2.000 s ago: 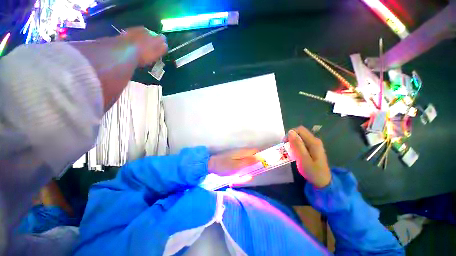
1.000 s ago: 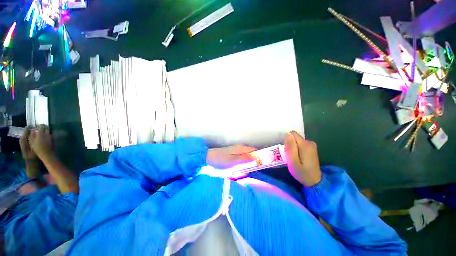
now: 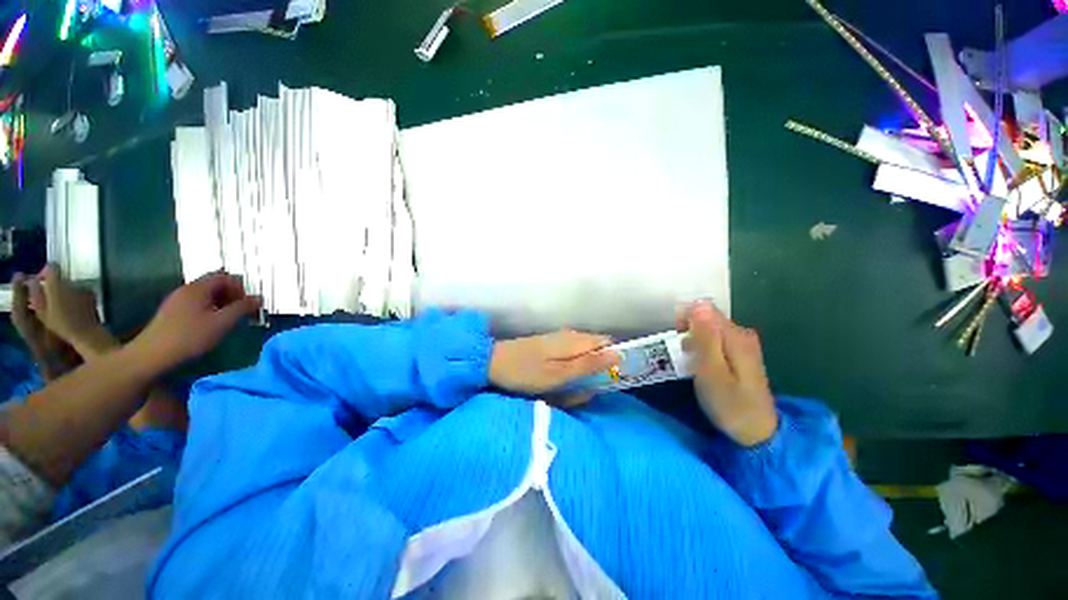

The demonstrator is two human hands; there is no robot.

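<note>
A sleeve with a printed end is held between my two hands, low over the near edge of the white sheet. My left hand holds its left part, fingers lying over it. My right hand pinches its right end between thumb and fingers. The part under my left hand is hidden. The sleeve shows no pink glow. The stack of empty sleeves lies left of the white sheet, upright strips side by side.
A pile of LED units flashes at the right, tan strips sticking out. Another person's hand is at the stack's lower left corner. More hands are by white sleeves at far left. Loose units lie at the far side.
The other person's arm left the far side and is now at the stack's left. The pink glow of my held sleeve has gone out. The view has shifted, so the sheet and stack appear higher.
</note>
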